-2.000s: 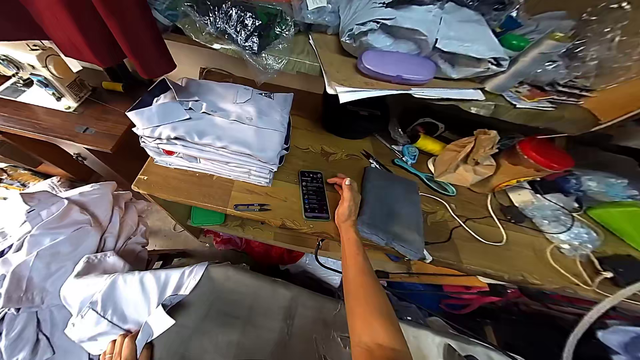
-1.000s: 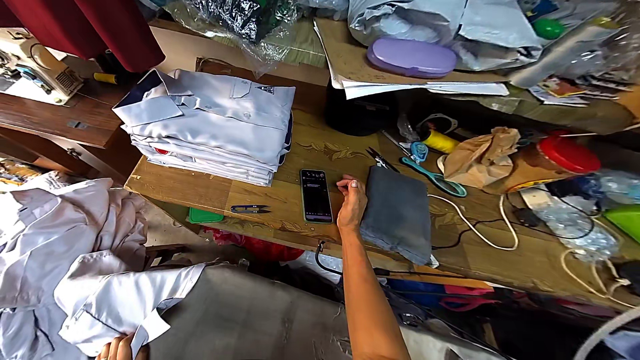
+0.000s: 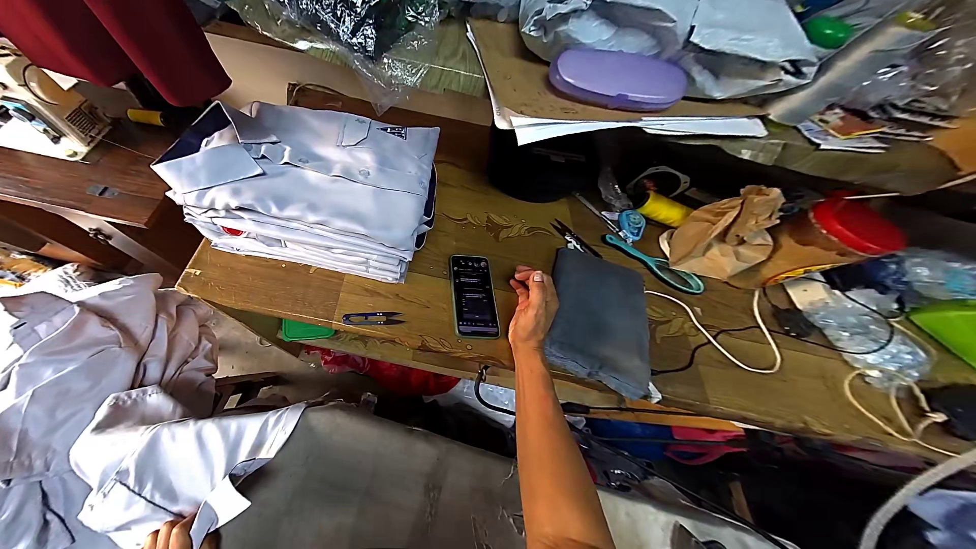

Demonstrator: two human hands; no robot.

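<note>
My right hand (image 3: 532,309) rests on the wooden shelf with curled fingers, between a lit smartphone (image 3: 474,296) and a folded dark grey cloth (image 3: 598,316). It holds nothing that shows. At the lower left my left hand (image 3: 177,534) has its fingers on a light grey garment (image 3: 183,457), partly cut off by the view's edge. Thread snips (image 3: 372,318) lie left of the phone. Behind them stands a stack of folded light grey shirts (image 3: 305,198). Teal-handled scissors (image 3: 663,267) lie beyond the grey cloth.
At the right are a crumpled paper bag (image 3: 728,232), a red-lidded container (image 3: 858,227), a yellow thread spool (image 3: 663,208) and loose cords. A purple case (image 3: 618,78) sits on papers above. A sewing machine (image 3: 53,107) stands at the far left, with maroon cloth (image 3: 130,38) hanging near it.
My right hand's fingers have drawn in from the phone's edge, and the hand now sits beside it. The phone's screen shows different content. My left hand stays on the garment.
</note>
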